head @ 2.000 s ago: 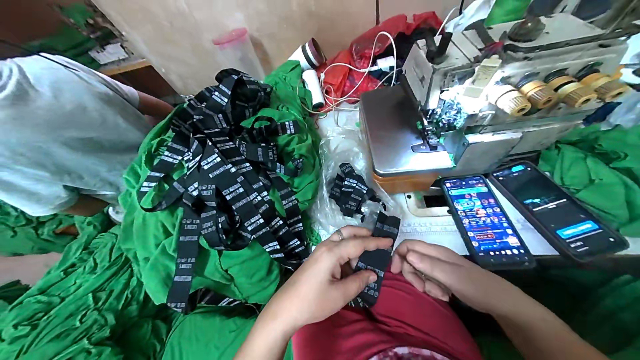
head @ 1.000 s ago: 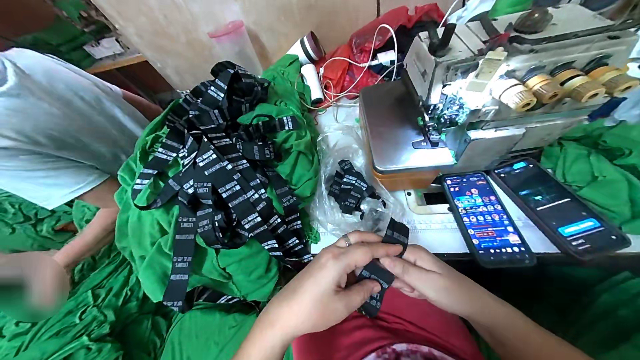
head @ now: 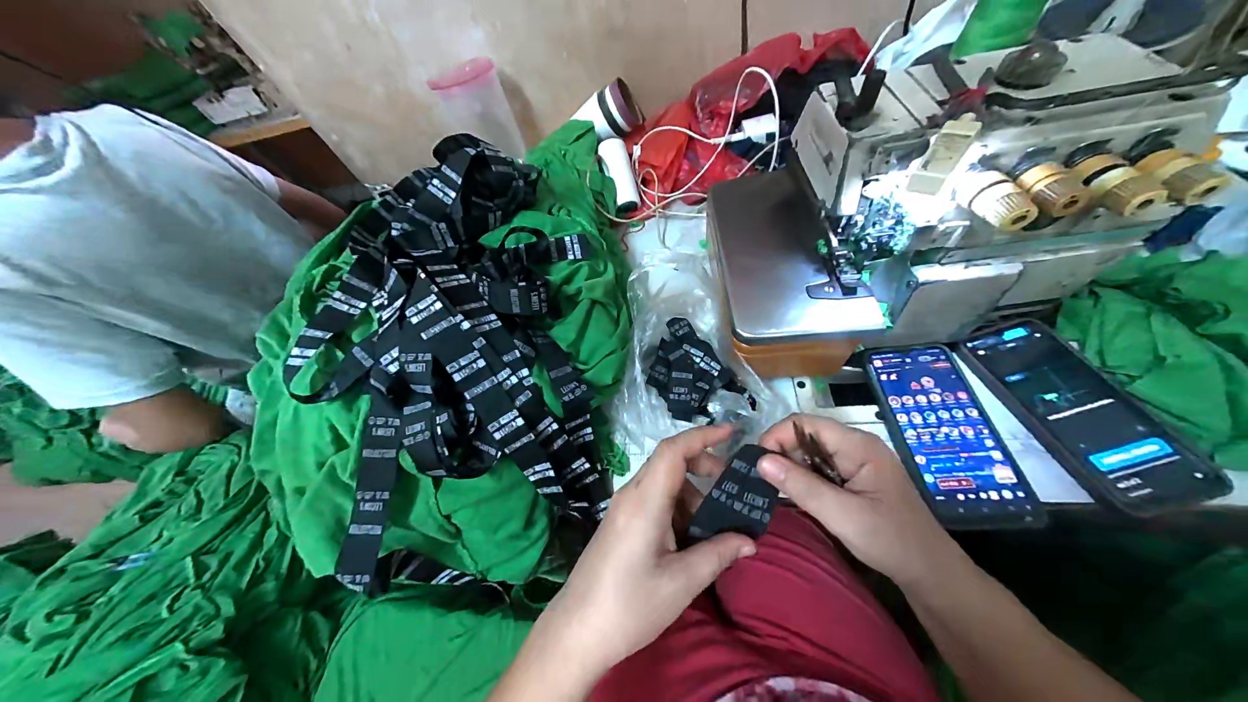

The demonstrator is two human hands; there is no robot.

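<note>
Above my lap, my left hand (head: 653, 546) and my right hand (head: 858, 487) hold a short stack of black woven label tape (head: 733, 499) with white writing. My left thumb and fingers grip its lower left part, and my right thumb presses its upper right edge. A small dark metal tool, perhaps thread snips (head: 817, 453), also sits in my right hand. Beyond my hands, cut black labels (head: 690, 370) lie in a clear plastic bag (head: 643, 312). Long strips of the same label tape (head: 458, 331) lie tangled on green fabric (head: 507, 526) to the left.
An overlock sewing machine (head: 936, 224) with a metal plate (head: 780, 263) stands at the right. Two lit phones (head: 951, 429) lie on the white table near my right hand. A person in a light shirt (head: 127, 253) sits at the left. Cables and red plastic (head: 673, 136) lie behind.
The label tape now lies flatter between my hands, and the dark tool shows in my right hand. The other person's forearm, seen at the lower left one second ago, has moved back.
</note>
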